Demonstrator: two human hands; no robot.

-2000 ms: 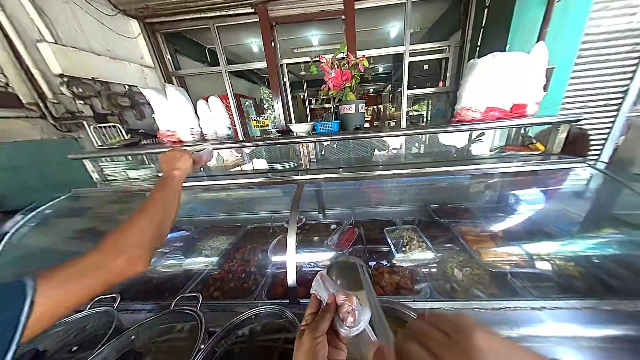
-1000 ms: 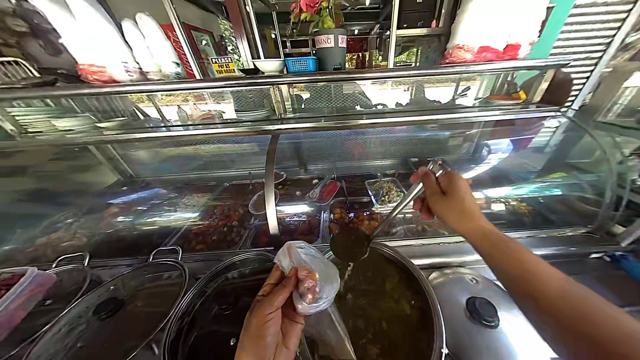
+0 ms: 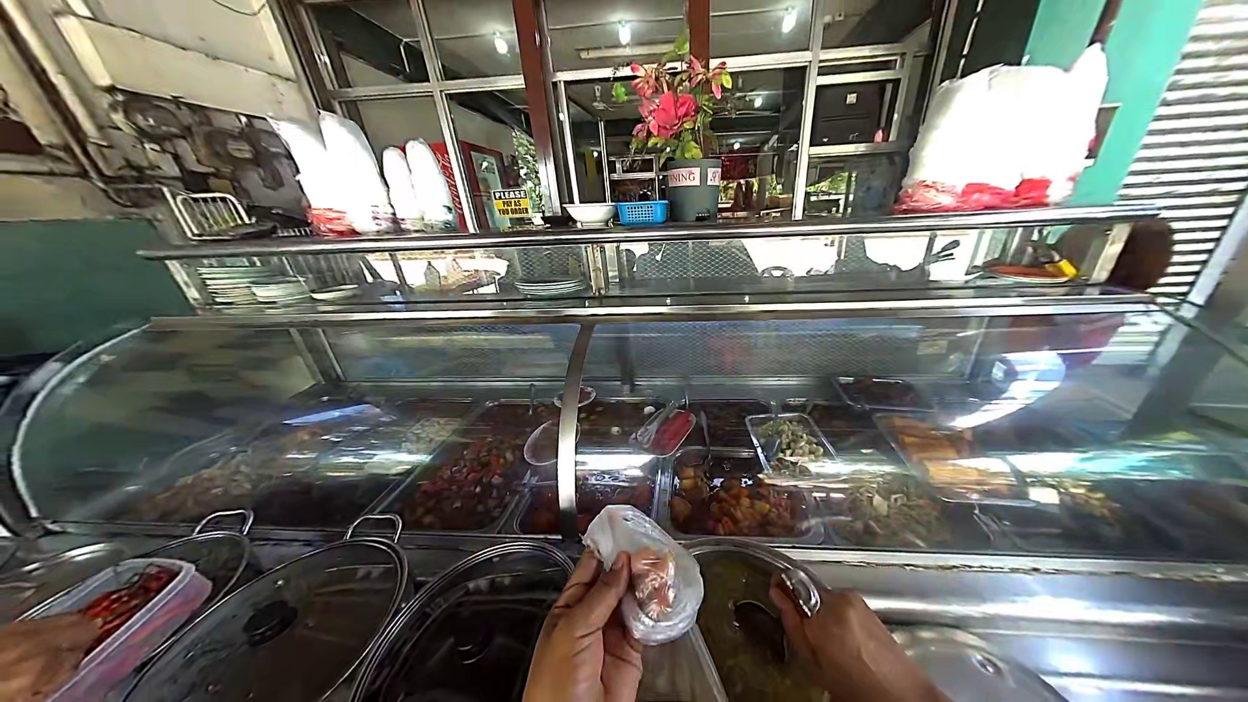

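My left hand (image 3: 590, 629) pinches a small clear plastic bag (image 3: 651, 575) with pinkish food inside, held up before the glass display case. A larger clear bag (image 3: 678, 668) hangs below it. At the right, my right hand (image 3: 843, 639) grips the metal handle of a ladle (image 3: 760, 629), whose bowl sits in the greenish soup of an open pot (image 3: 731, 556). The pot's near part lies below the frame.
Lidded pots (image 3: 278, 619) stand to the left, and a metal lid (image 3: 975, 663) lies at the right. Another hand (image 3: 44, 648) is at a plastic tub (image 3: 146, 609) of red food. The curved glass case (image 3: 439, 370) holds trays of cooked dishes. A flower pot (image 3: 692, 190) stands above.
The ladle has gone from above the pot down into the soup, with my right hand lower. Another hand now shows at the plastic tub. The view has tilted up since one second ago.
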